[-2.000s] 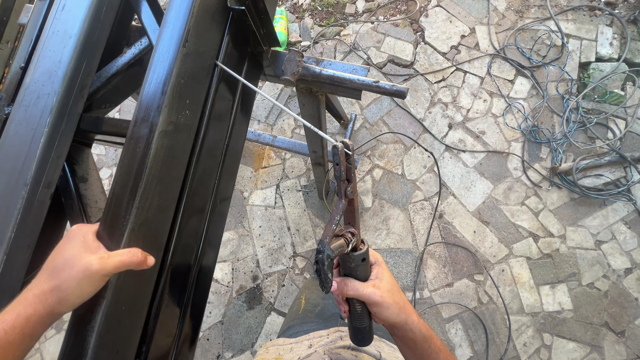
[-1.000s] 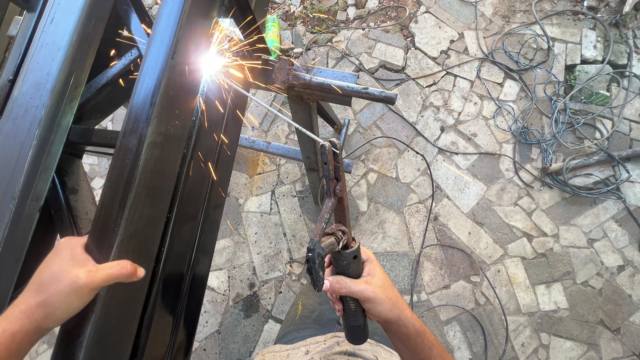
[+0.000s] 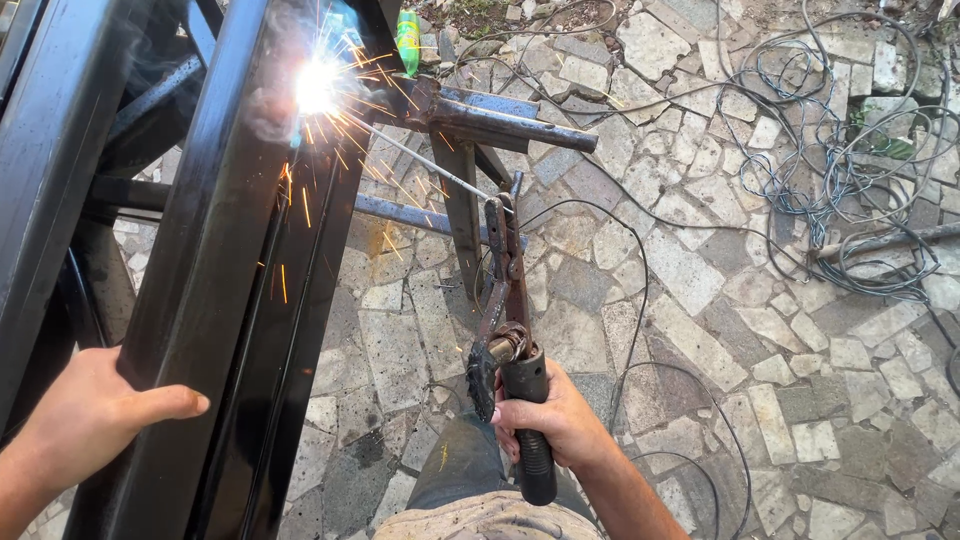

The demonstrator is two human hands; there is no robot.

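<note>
My right hand (image 3: 551,416) grips the black handle of a welding electrode holder (image 3: 514,300), whose rusty jaws clamp a thin welding electrode (image 3: 424,161). The rod slants up and left to a bright arc with sparks and smoke on the dark steel profiles, where glare hides its tip. My left hand (image 3: 112,420) is wrapped around a black rectangular steel tube (image 3: 217,210), thumb lying across its face. Alongside that tube, to its right, runs a narrower black steel profile (image 3: 300,300).
A steel stand (image 3: 457,195) with protruding pipes stands under the profiles. Behind it is a green plastic bottle (image 3: 408,43). Tangled wire (image 3: 802,172) and a rod lie on the stone paving (image 3: 690,277) at right. A dark cable (image 3: 645,300) loops near my right arm.
Two seconds ago there was no arc; one second ago it was burning, and it still burns, with more smoke around it. Both hands keep their holds.
</note>
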